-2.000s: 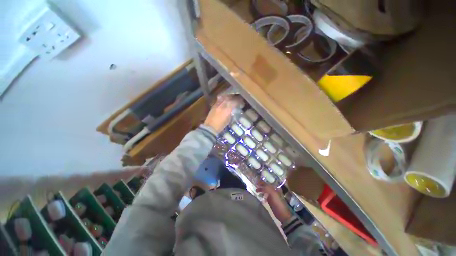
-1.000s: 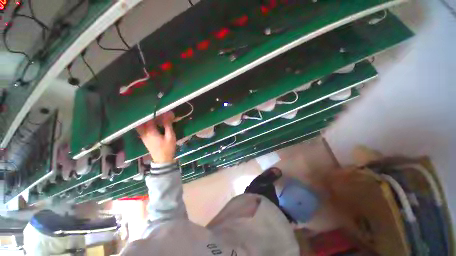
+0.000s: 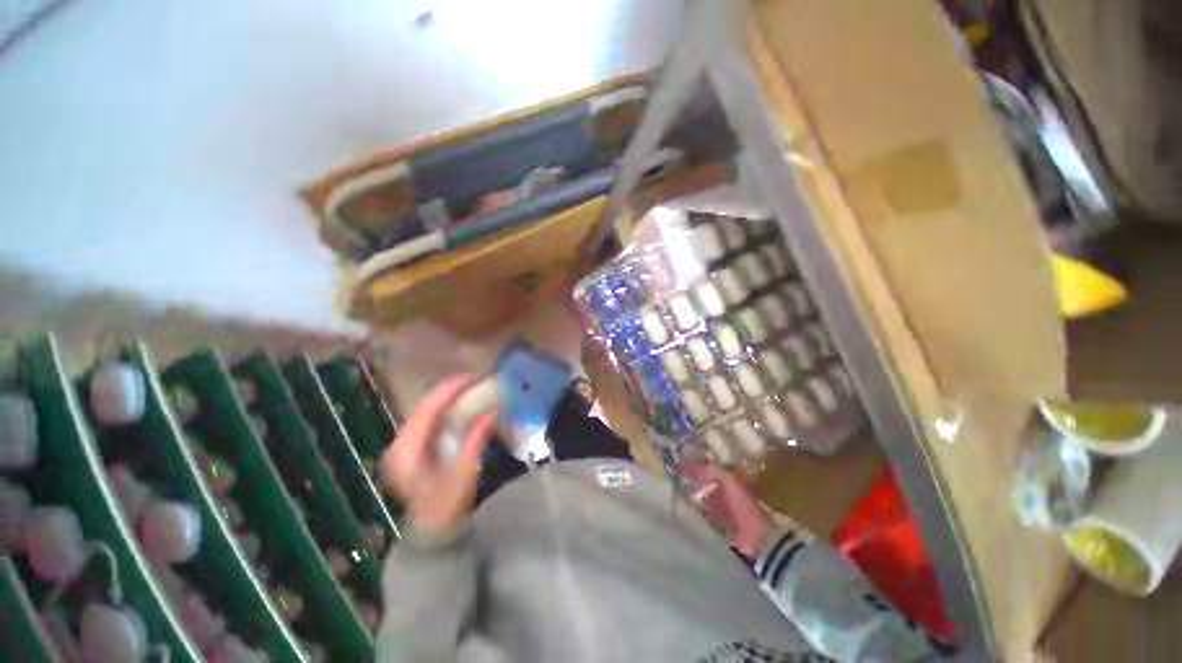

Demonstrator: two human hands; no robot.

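A clear blister tray (image 3: 713, 343) lies tilted under the metal-edged shelf. Rows of white charging cases fill its middle and right pockets; blue shows through the pockets on its left side. My left hand (image 3: 438, 453) is raised left of the tray, apart from it, with a pale charging case (image 3: 469, 404) between thumb and fingers. The hand is blurred, so whether it holds more than one case is unclear. My right hand (image 3: 729, 503) is at the tray's lower edge with the fingers closed on the rim; the fingertips are partly hidden by glare.
Green rack shelves (image 3: 156, 486) with pinkish-white units stand at the lower left. A blue stool (image 3: 532, 382) is beyond my left hand. A red bin (image 3: 897, 550) is right of the tray. A cardboard-lined shelf (image 3: 894, 246) with tape rolls (image 3: 1108, 550) overhangs the right side. Folded grey-framed equipment (image 3: 506, 162) leans behind.
The view has swung from the rack back to the tray. One second ago a hand reached under a rack shelf edge. Earlier, my left hand was at the tray's top; now it is away, holding a case.
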